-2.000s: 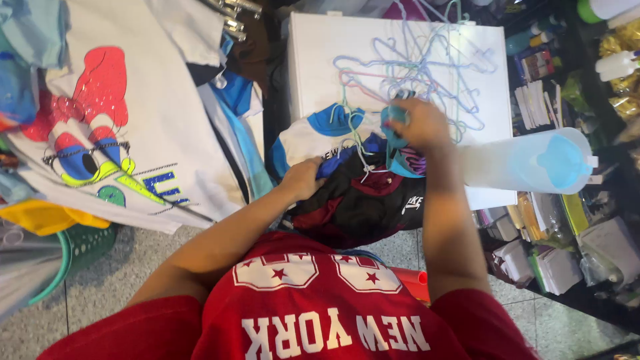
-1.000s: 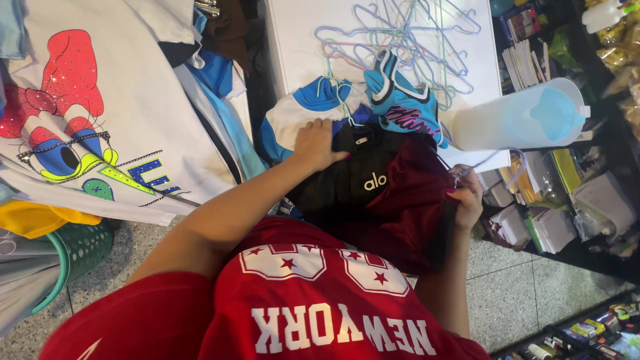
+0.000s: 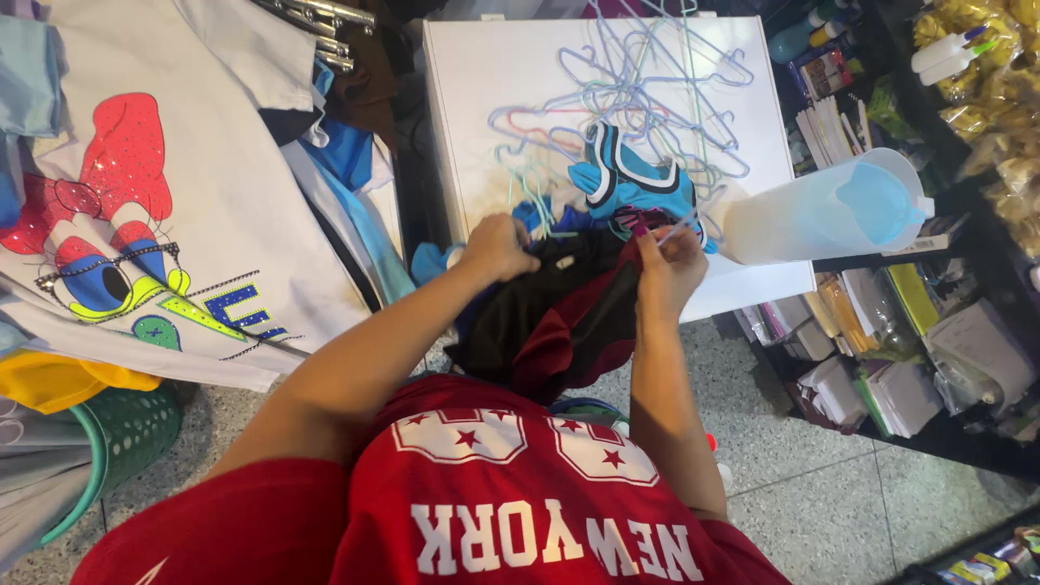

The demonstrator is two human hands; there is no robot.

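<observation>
A black and dark red garment (image 3: 561, 325) hangs at the near edge of a white surface (image 3: 471, 97). My left hand (image 3: 500, 248) grips its black part near the neckline. My right hand (image 3: 673, 264) pinches a pale plastic hanger (image 3: 686, 227) at the garment's dark red side. Just beyond lies a blue garment with black and white trim (image 3: 638, 183). Several tangled plastic hangers (image 3: 642, 97) spread over the white surface. More blue fabric lies by my left hand, and a green hanger (image 3: 532, 199) stands out of it. The fingertips of my left hand are partly hidden.
A translucent pitcher (image 3: 780, 219) stands at the right edge of the white surface. Shelves with packets and papers (image 3: 898, 394) are on the right. On the left are a printed white T-shirt (image 3: 219, 203) and a green basket (image 3: 134, 431) under yellow cloth.
My right hand has moved up along the dark red side, from lower down a second ago. The lettering seen on the black part then is out of sight now.
</observation>
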